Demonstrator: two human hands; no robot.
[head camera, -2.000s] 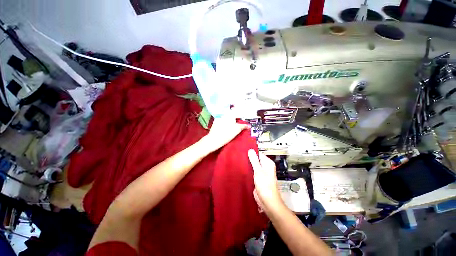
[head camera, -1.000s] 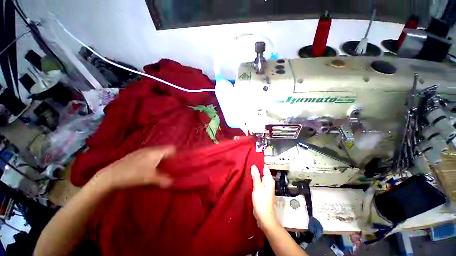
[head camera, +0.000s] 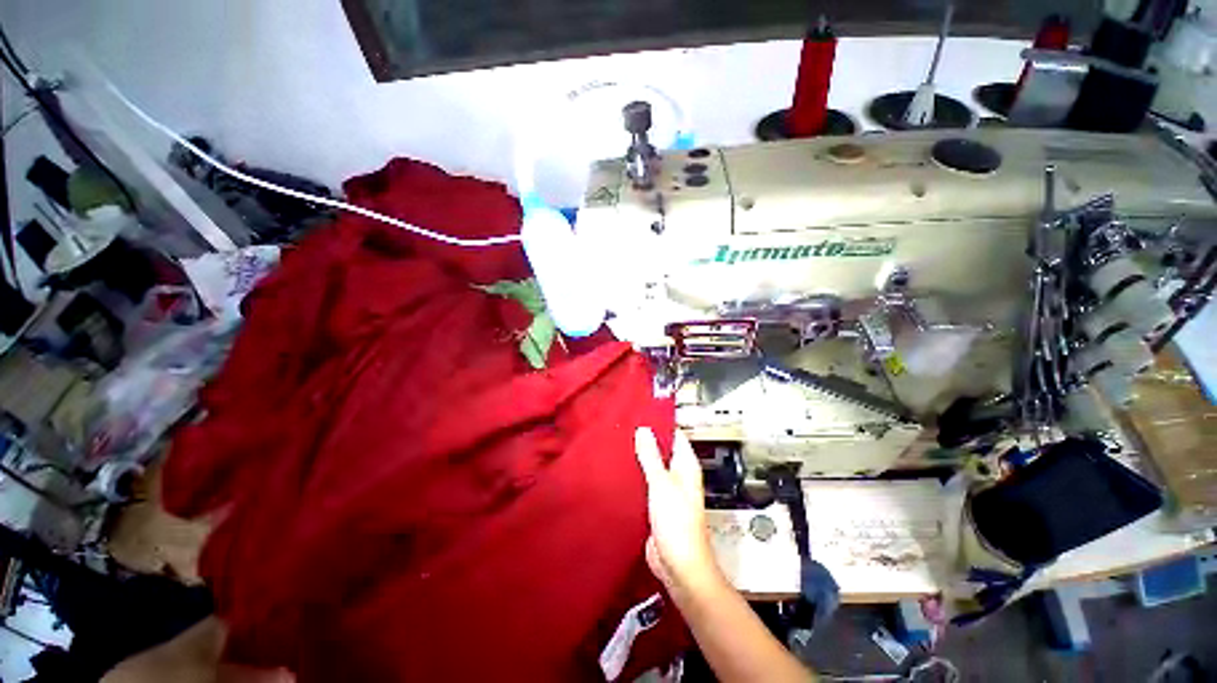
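The red garment (head camera: 441, 454) lies in a large heap left of the cream Yamato machine (head camera: 814, 254). Its right edge reaches the needle area (head camera: 662, 380), where the glare of the lamp (head camera: 563, 274) blurs detail. My right hand (head camera: 678, 514) holds this edge just below the needles, with its fingers pointing up; the fingertips under the cloth are hidden. Only a bit of my left arm shows at the bottom left edge; the left hand is hidden or cut off. A white label (head camera: 630, 638) shows on the cloth near the bottom. A pale green strip (head camera: 537, 327) lies on the heap.
A red thread cone (head camera: 813, 83) stands behind the machine head. Metal thread guides (head camera: 1068, 314) are at its right end. A black pouch (head camera: 1065, 500) sits right of the pale table (head camera: 868, 534). Plastic bags (head camera: 154, 360) lie at the left. A white cable crosses above the heap.
My left hand has left the needle area, swept left and down across the cloth, and gone from view. The cloth lies spread flatter, and the white label has appeared. My right hand remains at the edge.
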